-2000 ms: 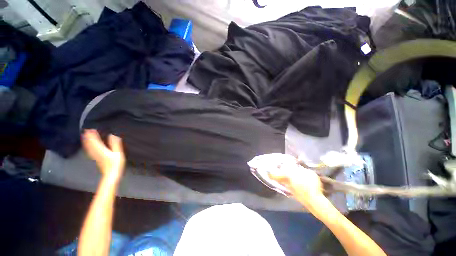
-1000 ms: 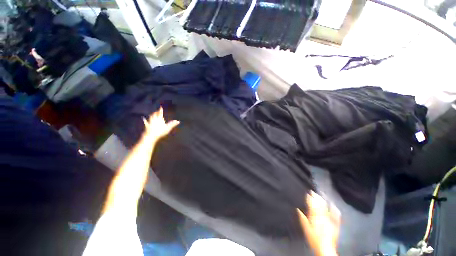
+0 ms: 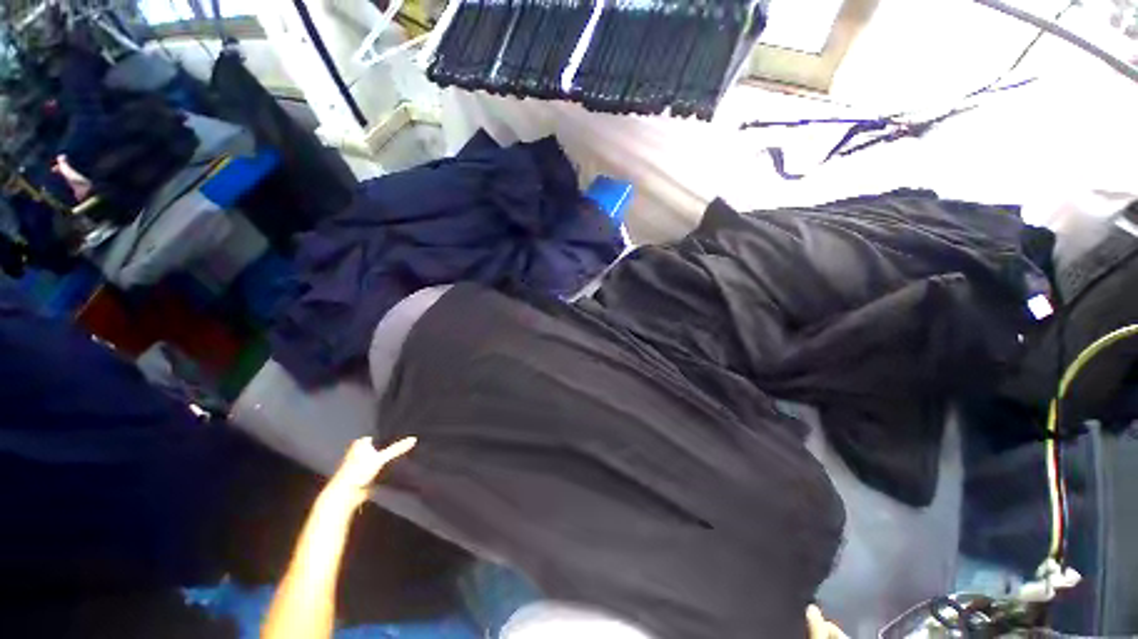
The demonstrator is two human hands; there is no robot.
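Observation:
A black garment (image 3: 587, 462) lies over the light grey pressing board, whose rounded left end (image 3: 397, 335) shows bare. Lengthwise folds run along the cloth. My left hand (image 3: 369, 464) is at the garment's near left edge, with fingers on the cloth edge, and seems to pinch it. My right hand (image 3: 820, 623) shows only as fingertips at the garment's lower right edge. The rest of it is cut off by the bottom of the picture, so its grip cannot be told. The iron is not seen.
A black garment pile (image 3: 861, 312) lies behind the board, a navy pile (image 3: 437, 237) behind left with a blue packet (image 3: 609, 197). Black hangers (image 3: 599, 56) hang at the top. Black cords (image 3: 861, 131) lie on white cloth. A yellow hose (image 3: 1056, 437) stands right.
My left hand has moved down to the garment's near edge, and my right hand down nearly out of view. The garment has shifted right and down, baring the board's left end. The iron seen earlier is gone from view.

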